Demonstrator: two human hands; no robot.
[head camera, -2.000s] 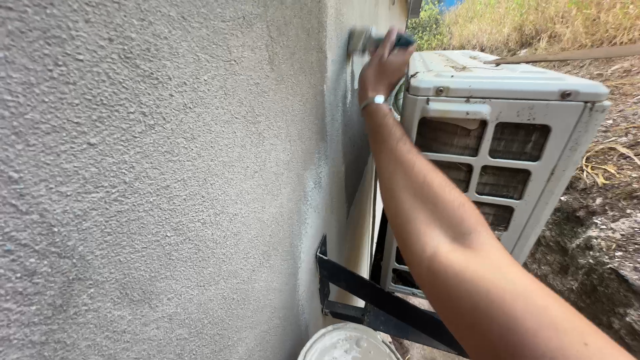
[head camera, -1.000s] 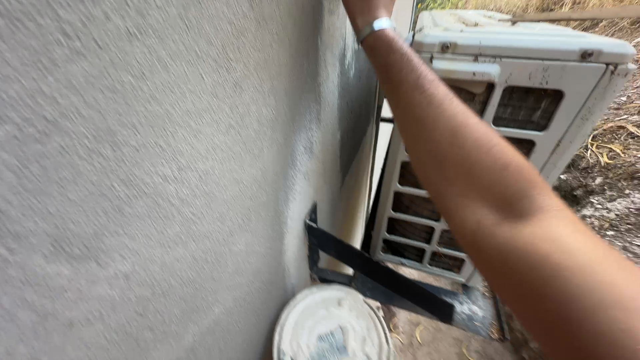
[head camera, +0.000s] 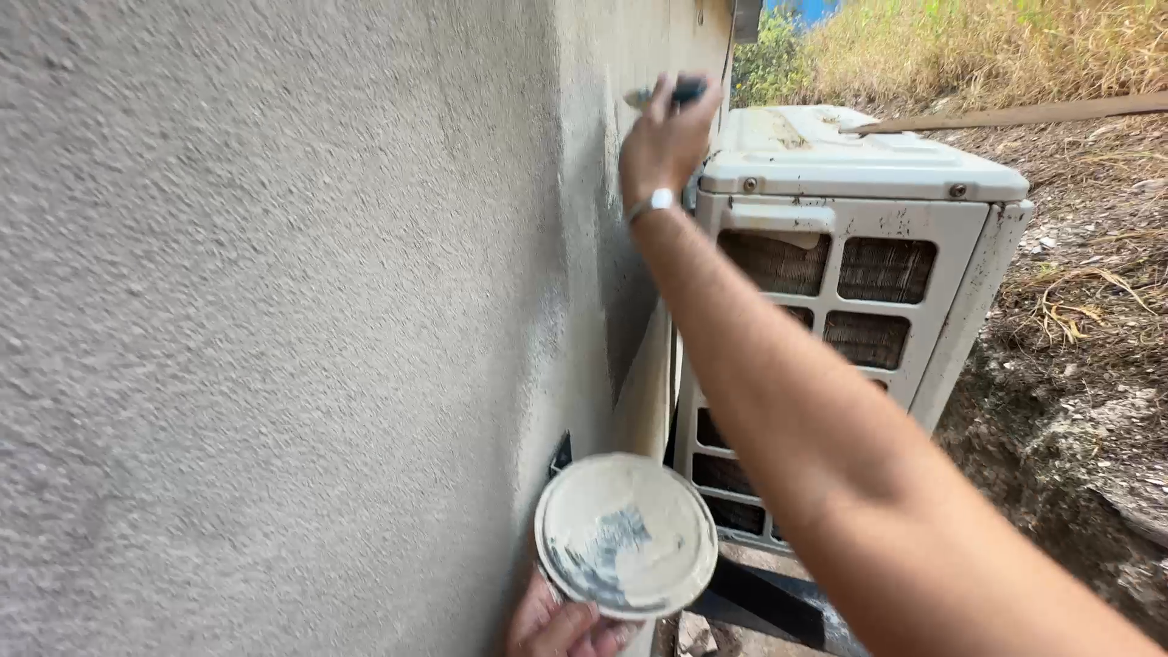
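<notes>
My right hand (head camera: 671, 137), with a light band at its wrist, grips a paintbrush (head camera: 686, 91) by its dark handle. The brush's pale bristles point left, at or close to the wall beyond the air conditioner unit; contact cannot be told. Low in the view my left hand (head camera: 570, 625) holds a round paint container (head camera: 630, 534) from below and the side. Pale paint coats its round top, with a greyish patch in the middle. Rough grey stucco wall (head camera: 274, 319) fills the left side, and a smoother strip near the unit shows uneven pale and dark patches.
A white outdoor air conditioner unit (head camera: 867, 219) with grille openings stands close to the wall on a black metal bracket (head camera: 771, 598). A wooden board (head camera: 1022, 117) reaches over its top from the right. Beyond lies a slope with dry grass (head camera: 912, 55) and soil.
My right hand, out of view at the top a second ago except near the wrist, shows again with the brush. My left hand has come into view at the container, which now covers part of the bracket.
</notes>
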